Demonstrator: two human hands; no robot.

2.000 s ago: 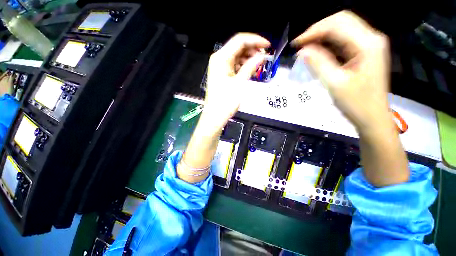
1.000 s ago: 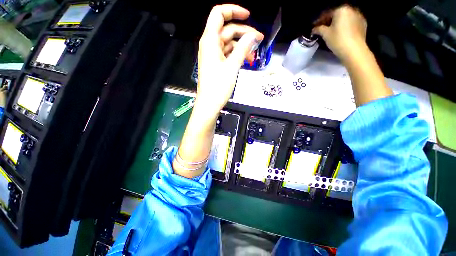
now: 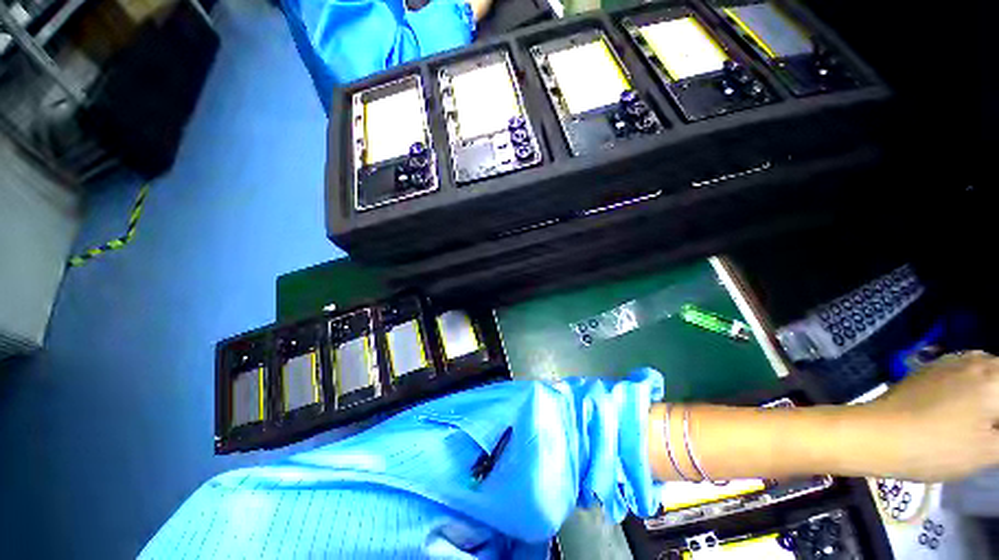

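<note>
My left hand is at the right edge, partly cut off and blurred; I cannot tell whether it holds anything. My left forearm crosses above the black foam tray at the lower right. Opened phones lie in the tray, partly hidden by the arm or cut off. Small dark rings lie on white paper below the hand. A blurred greyish object, unclear, is at the right edge. My right hand is out of the picture.
A stacked foam tray with phones stands at the top. Another phone tray is lower left. Green clip and clear film lie on the mat. A ring sheet and blue bin are right. A blue-sleeved person is beyond.
The view has swung left, showing the floor and another tray. My left hand now appears at the right edge; my right hand has left the picture.
</note>
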